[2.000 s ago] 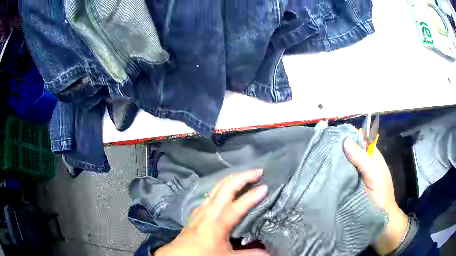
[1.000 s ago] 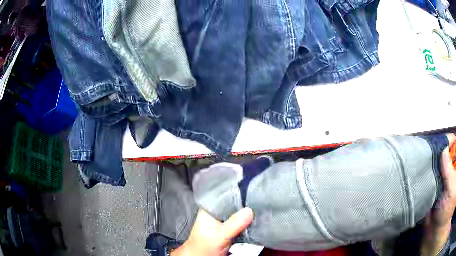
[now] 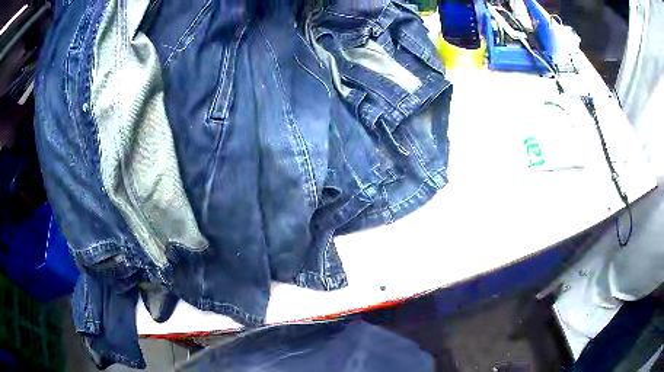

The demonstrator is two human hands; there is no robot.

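Note:
A blue denim garment (image 3: 313, 352) shows at the bottom edge, in front of the table, blurred and cut off by the frame. Neither of my hands is in view, so what holds this garment is hidden. A heap of dark blue denim garments (image 3: 240, 167) with pale stitching lies on the left part of the table, some of it hanging over the front edge. A pale grey-green reverse side shows among them.
The white table (image 3: 495, 218) has a red-trimmed front edge. At the back stand a yellow holder (image 3: 462, 55) with a dark flat object and a blue tray (image 3: 535, 36) with tools. A black cord (image 3: 606, 156) lies at right. Blue plastic (image 3: 54, 261) is at left; pale fabric hangs at right.
The view has tilted up, showing more tabletop. Both hands have left the picture. The pale inside-out garment no longer shows; a blurred blue denim surface shows at the bottom.

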